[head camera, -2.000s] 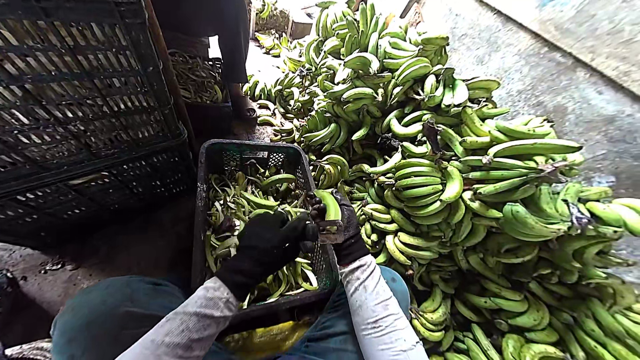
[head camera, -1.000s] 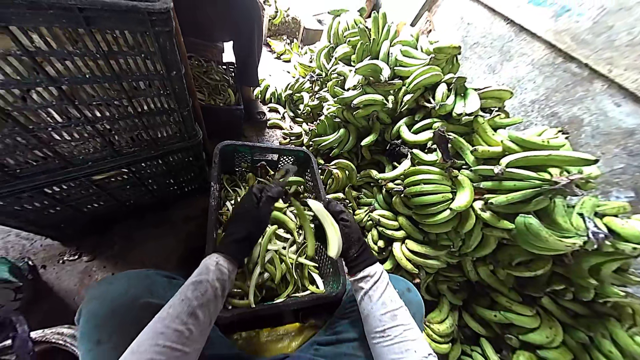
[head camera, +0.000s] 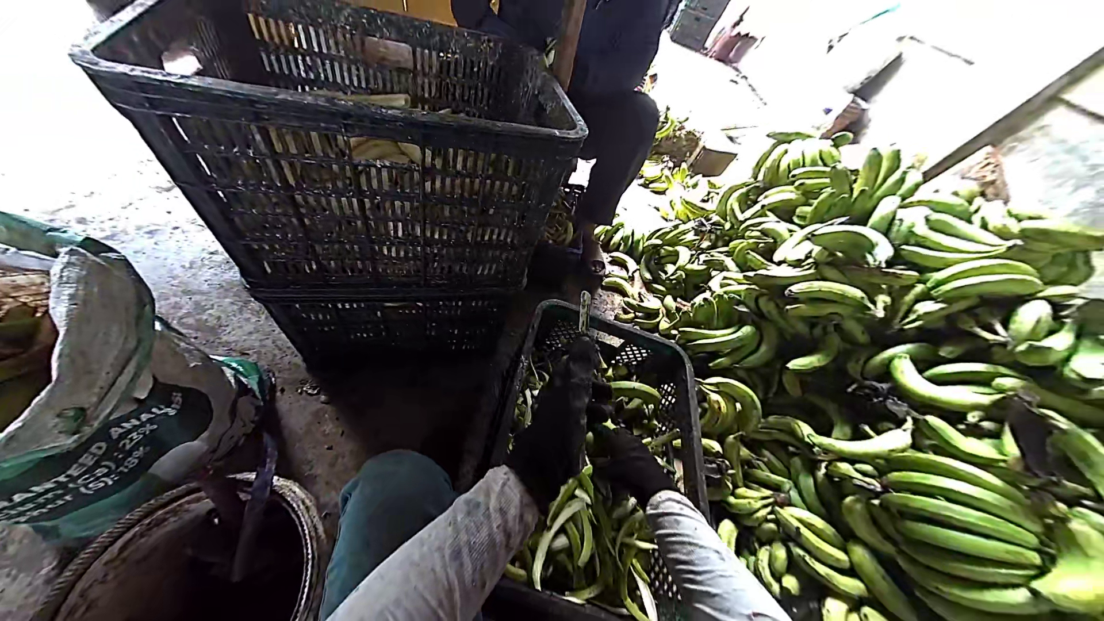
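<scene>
My left hand (head camera: 556, 423), in a black glove, is closed over the crate, with a narrow, pale, blade-like tool (head camera: 586, 312) sticking up from its fingers. Close beside it on the right is my right hand (head camera: 634, 461), also black-gloved, its fingers curled near a bit of green; what it grips is hidden. Both are above a black plastic crate (head camera: 692, 405) between my knees. Long green peel strips (head camera: 573, 535) lie in the crate below the hands. No peeled banana shows plainly in either hand.
Unpeeled green bananas (head camera: 957, 517) are heaped on the right. Stacked black crates (head camera: 379, 190) stand at upper left, the top one holding pale pieces. A person (head camera: 617, 129) is behind them. A printed sack (head camera: 112, 362) and a round container (head camera: 185, 552) are at left.
The view has swung left. A pale peeled banana showed at my right hand one second ago; it does not show there now. My hands are closer together.
</scene>
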